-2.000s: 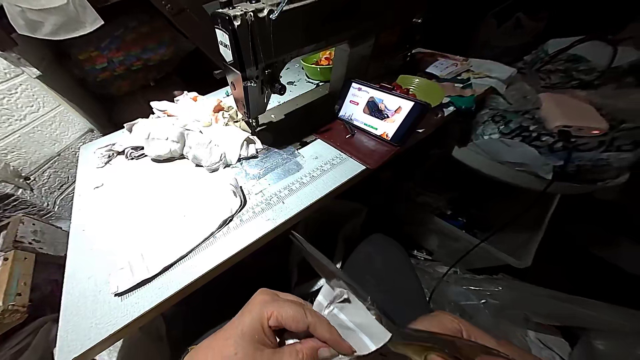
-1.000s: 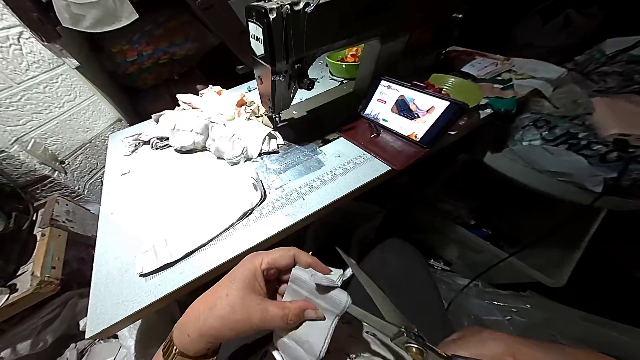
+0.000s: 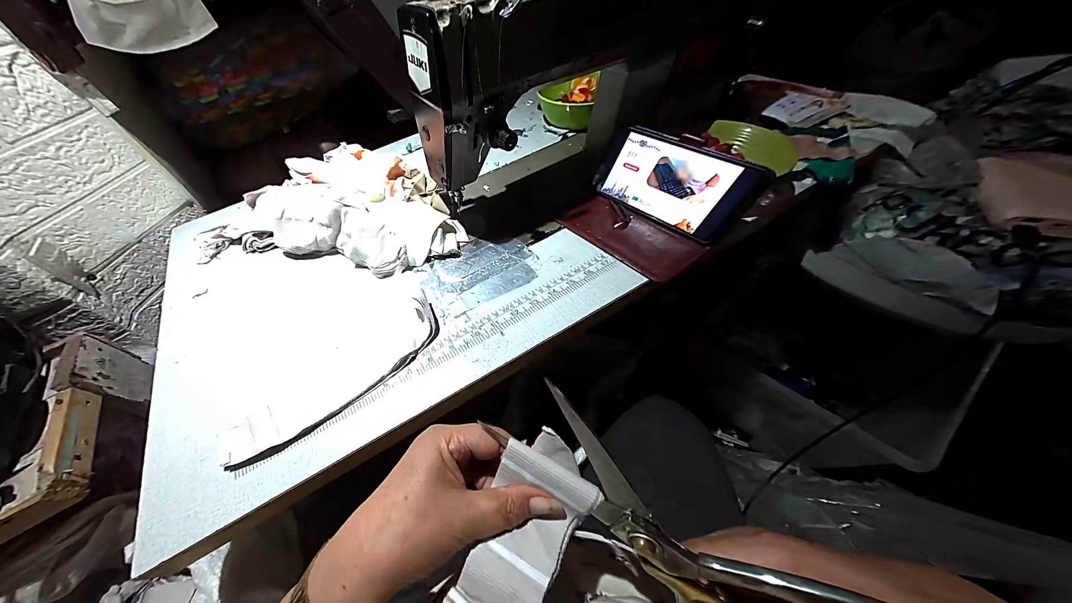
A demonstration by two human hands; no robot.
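Note:
My left hand (image 3: pixel 435 494) pinches a folded piece of white fabric (image 3: pixel 548 477) between thumb and fingers, below the front edge of the sewing table. Fabric scissors (image 3: pixel 641 536) lie against that piece, their blades parted: one points up past the fabric, and a tip shows by my left fingers. At the lower right is my right hand (image 3: pixel 779 557), beside the scissor handles and mostly hidden; its fingers cannot be made out. Flat white fabric (image 3: pixel 310 360) lies on the table, with crumpled white cloth (image 3: pixel 335 226) behind it.
A Juki sewing machine (image 3: pixel 452 109) stands at the table's back. Right of it, a phone (image 3: pixel 678 184) rests upright in a dark red case, near green bowls (image 3: pixel 569 105). The table edge (image 3: pixel 368 465) runs above my hands. A wooden crate (image 3: pixel 71 427) is at left, a plastic bin (image 3: pixel 904 427) at right.
The scissors have moved against the fabric in my left hand, with the blades now on both sides of its fold. A second ago they were just right of it.

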